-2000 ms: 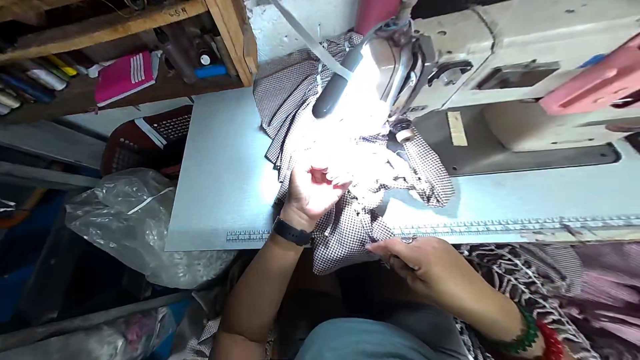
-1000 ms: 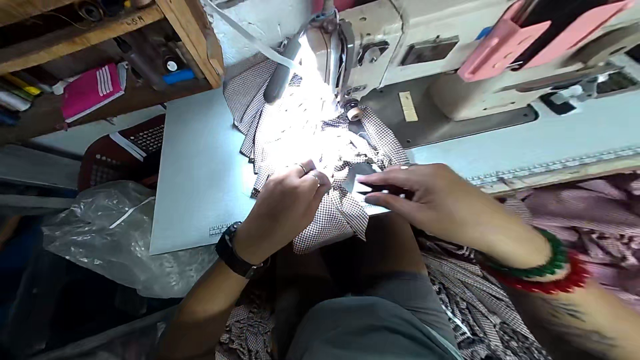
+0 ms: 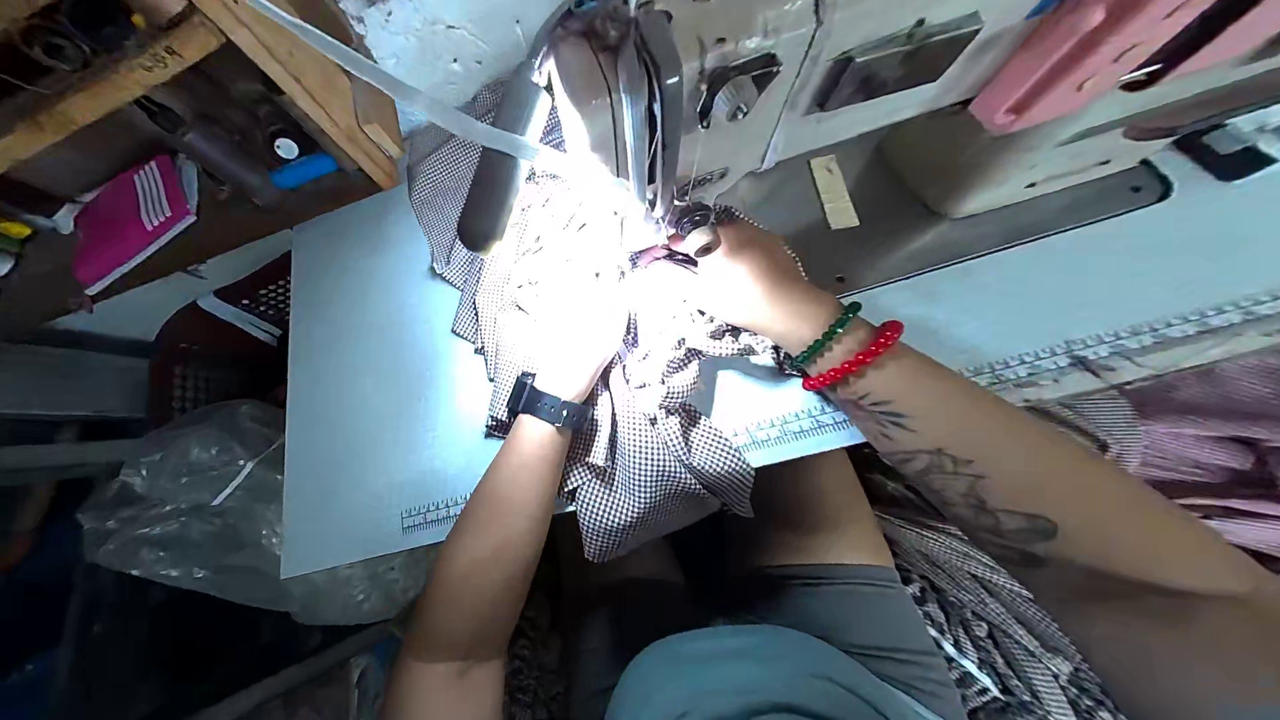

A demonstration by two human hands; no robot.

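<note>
Dark-and-white checked fabric (image 3: 650,470) lies gathered under the sewing machine's head (image 3: 620,110) and hangs over the table's front edge. My left hand (image 3: 570,340) rests on the fabric left of the needle area, washed out by the lamp's glare, so its fingers cannot be made out. Close to the presser foot area, my right hand (image 3: 745,275) has its fingertips at a small dark object (image 3: 665,257), perhaps a thread snipper; glare hides the exact grip. The needle itself is lost in the brightness.
A wooden shelf (image 3: 300,90) with a pink notebook (image 3: 135,225) stands at upper left. Below it are a dark red perforated basket (image 3: 185,385) and a clear plastic bag (image 3: 190,510). A pink holder (image 3: 1060,75) sits on the machine. More fabric (image 3: 1200,430) lies at right.
My right hand has moved from the fabric near the table's front edge up to the needle area. My left hand has gone from above the fabric's front part to flat on the pile.
</note>
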